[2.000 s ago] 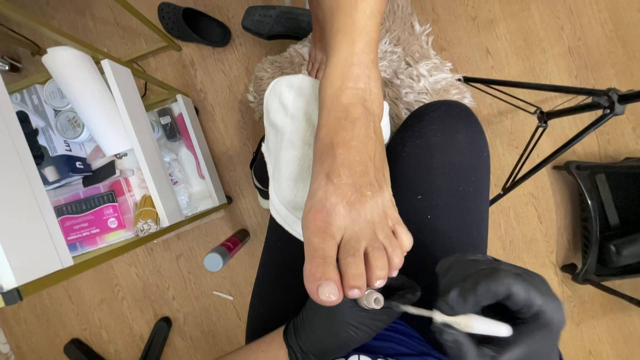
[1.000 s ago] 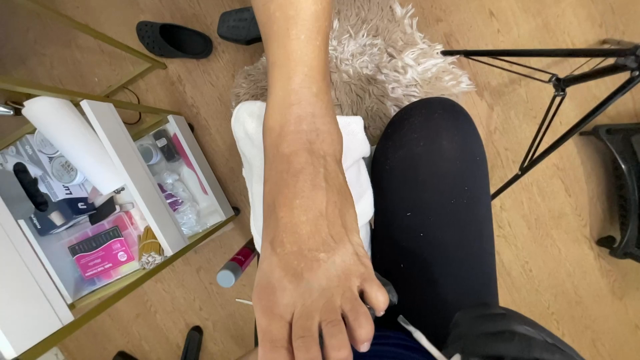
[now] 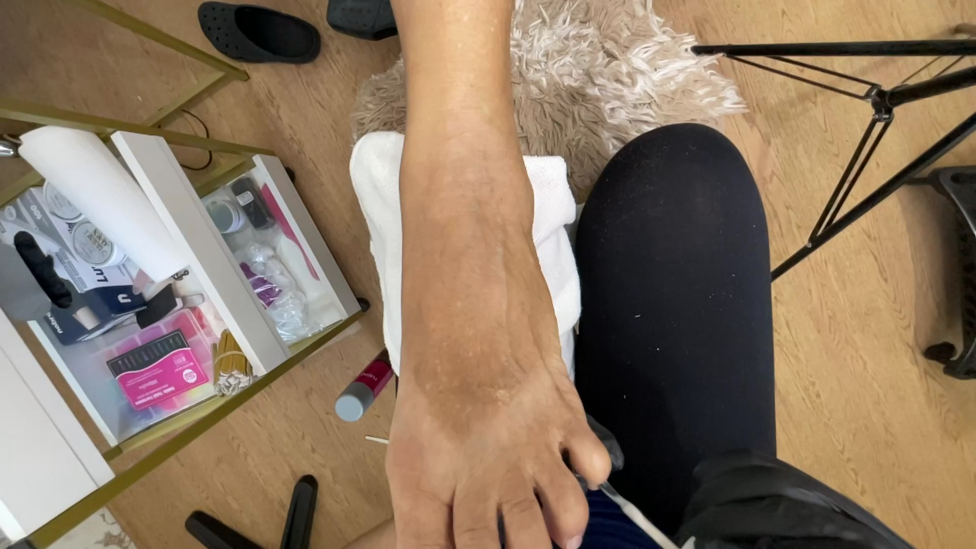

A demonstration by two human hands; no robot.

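Note:
A client's bare foot (image 3: pixel 473 320) rests toes-down over a folded white towel (image 3: pixel 557 221), hiding much of the view's lower middle. At the lower right, my right hand (image 3: pixel 770 503), in a black glove, holds a thin pale applicator (image 3: pixel 640 517) whose slender end reaches toward the smallest toe. My left hand (image 3: pixel 608 442) is almost wholly hidden behind the foot; only a piece of black glove shows beside the small toe, and what it holds is out of sight. My knee in black leggings (image 3: pixel 675 305) stands right of the towel.
Left, open white drawers (image 3: pixel 202 252) hold a paper roll (image 3: pixel 99 198), jars and a pink box (image 3: pixel 156 370). A grey-capped can (image 3: pixel 364 387) lies on the floor. Behind are a fluffy rug (image 3: pixel 610 69) and a black clog (image 3: pixel 259 32); a black tripod (image 3: pixel 881 99) stands right.
The foot now fills more of the view and covers my left hand, which showed under the toes two seconds ago beside a small round opening. My right hand has dropped toward the bottom edge.

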